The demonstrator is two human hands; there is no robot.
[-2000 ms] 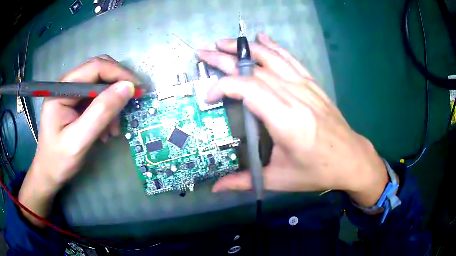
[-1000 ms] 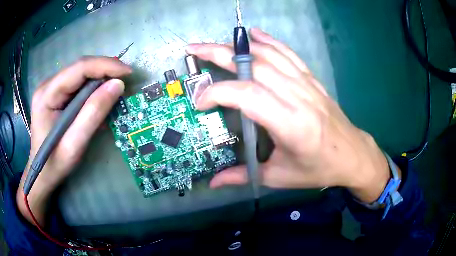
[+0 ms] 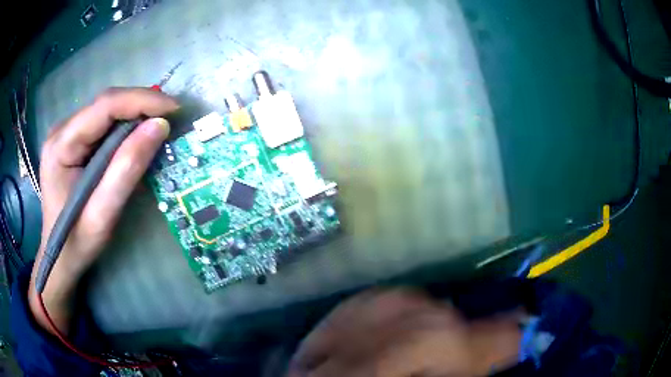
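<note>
The green circuit board (image 3: 268,213) is component side up over the pale pad, slightly tilted in view. Its bright metal can (image 3: 279,119) and yellow jack (image 3: 240,119) are at the far edge; the black main chip (image 3: 240,194) is mid-board. My left hand (image 3: 96,169) holds the grey test probe (image 3: 77,199); its red collar and tip point away past the fingers. The fingertips are at the board's left corner; whether they grip it is unclear. My right hand (image 3: 390,335) is blurred and partly cut off at the bottom edge, off the board. The black probe cannot be made out.
The pale pad (image 3: 427,177) lies on the green mat (image 3: 559,147). A yellow strip (image 3: 570,252) and a thin cable are at the right, a dark cable (image 3: 633,70) at the upper right. Tweezers (image 3: 26,147) lie at the left. Small parts (image 3: 132,7) are at the top left.
My right hand has left the board's right side and moved down toward my body. The black probe is no longer visible. The board has shifted slightly left. My left hand has turned its probe away from the board.
</note>
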